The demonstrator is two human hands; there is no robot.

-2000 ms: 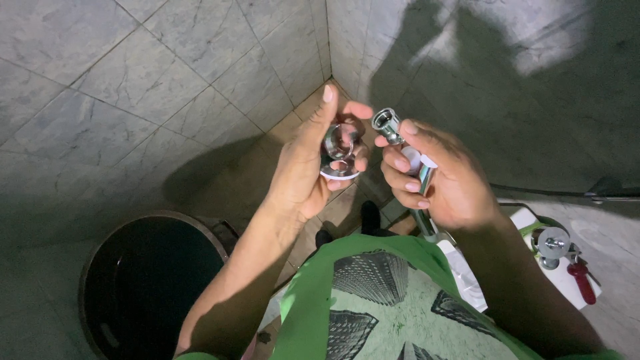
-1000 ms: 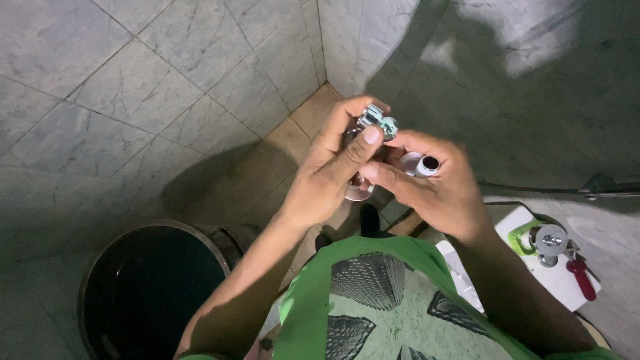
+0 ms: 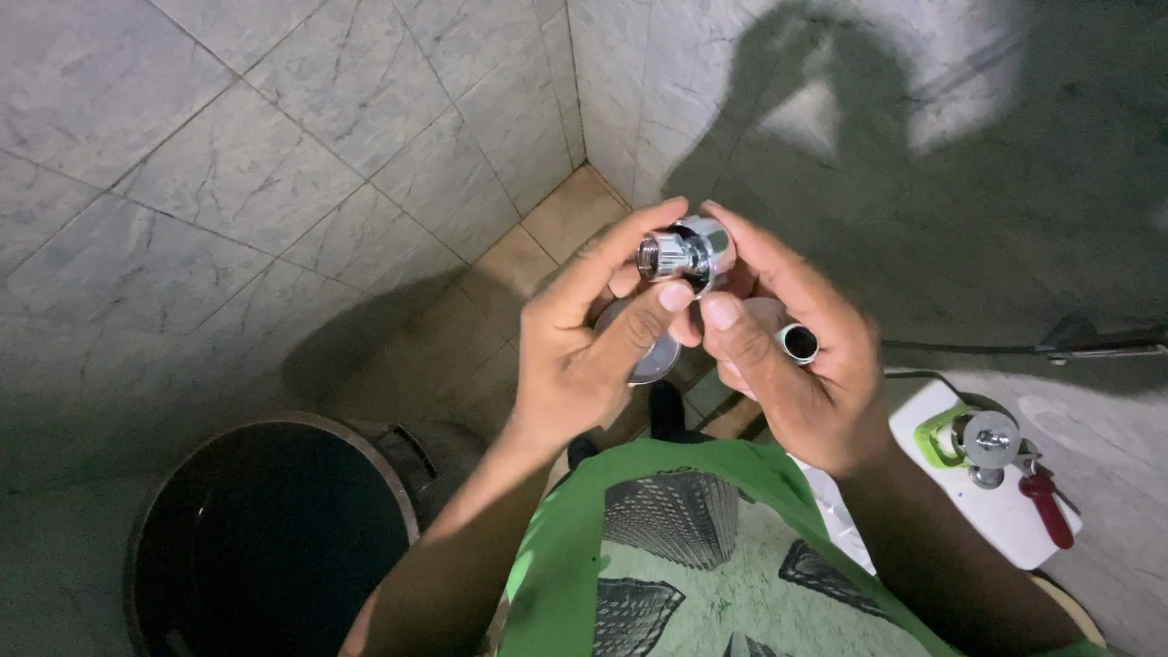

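Note:
Between my hands is a chrome threaded plumbing fitting (image 3: 664, 256) with a wider chrome collar (image 3: 714, 246) on its right side. The fingertips and thumb of my left hand (image 3: 593, 328) are around the fitting, and a round, shiny disc-like part (image 3: 655, 361) shows below those fingers. My right hand (image 3: 798, 338) has its index finger and thumb at the collar. In that same palm lies a tubular part (image 3: 800, 343), its dark round opening facing up; the rest of it is hidden by the fingers.
A large dark tub of liquid (image 3: 274, 538) stands at lower left. At right, a white surface (image 3: 949, 511) holds a green plastic item (image 3: 935, 438), a chrome round fitting (image 3: 991, 438) and a red-handled tool (image 3: 1046, 511). Tiled walls meet ahead; a dark hose runs along the right wall.
My hands were apart two seconds ago and are now together. The chrome fitting, seen in my right hand then, is now held between the fingertips of both hands.

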